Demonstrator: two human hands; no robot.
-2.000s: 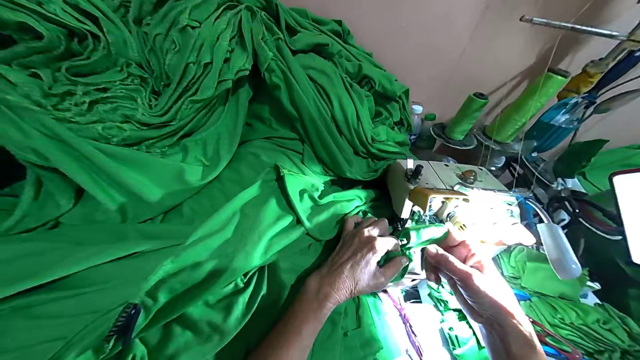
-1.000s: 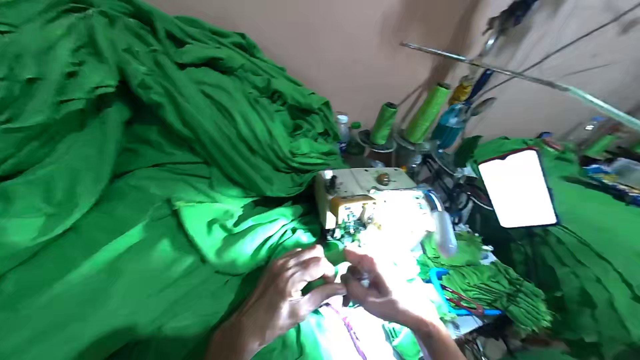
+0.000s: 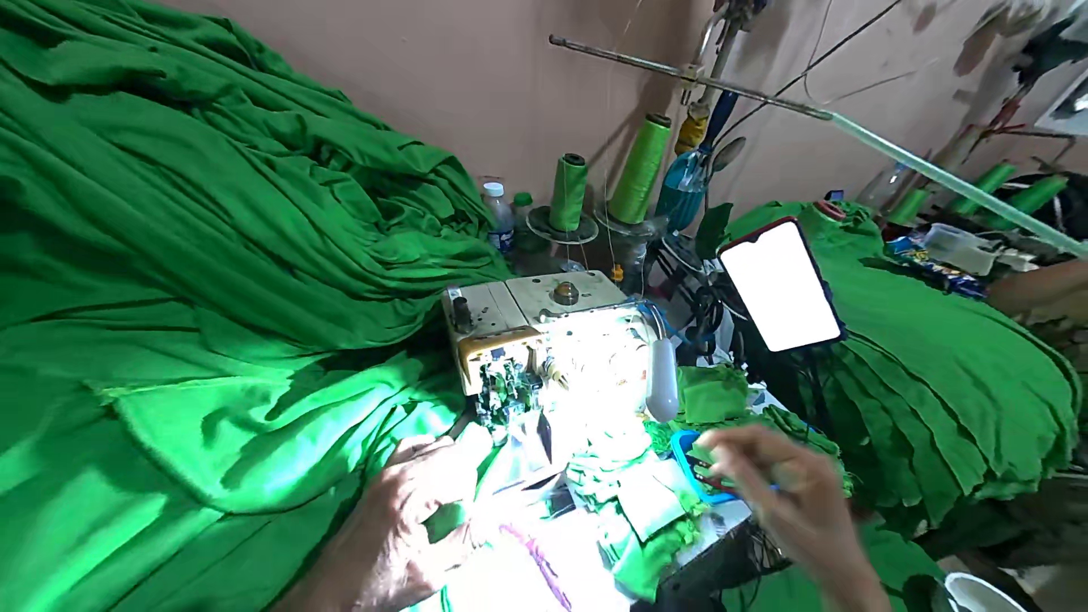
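Note:
Under the bright lamp stands a sewing machine (image 3: 544,310) with its needle area partly exposed. My left hand (image 3: 416,510) is just in front of the needle area, its fingers curled on green fabric (image 3: 255,433) that spreads from the left. My right hand (image 3: 786,493) is raised over the right side of the table, slightly blurred, fingers bent with nothing visible between them. Beside its fingertips is a blue plastic tray (image 3: 684,450) holding small items. Green cut pieces (image 3: 650,501) lie between the hands. Glare hides part of the machine and the table.
Two green thread cones (image 3: 642,170) and a small bottle (image 3: 497,217) stand behind the machine. A phone with a white screen (image 3: 782,285) is mounted at right. Further right are stacked green pieces (image 3: 952,365) and part of another person's arm (image 3: 1041,293). A metal rod (image 3: 731,85) crosses above.
My hands were together at the fabric before the machine; now my right hand has moved away to the right, by the blue tray. My left hand stays near the needle area.

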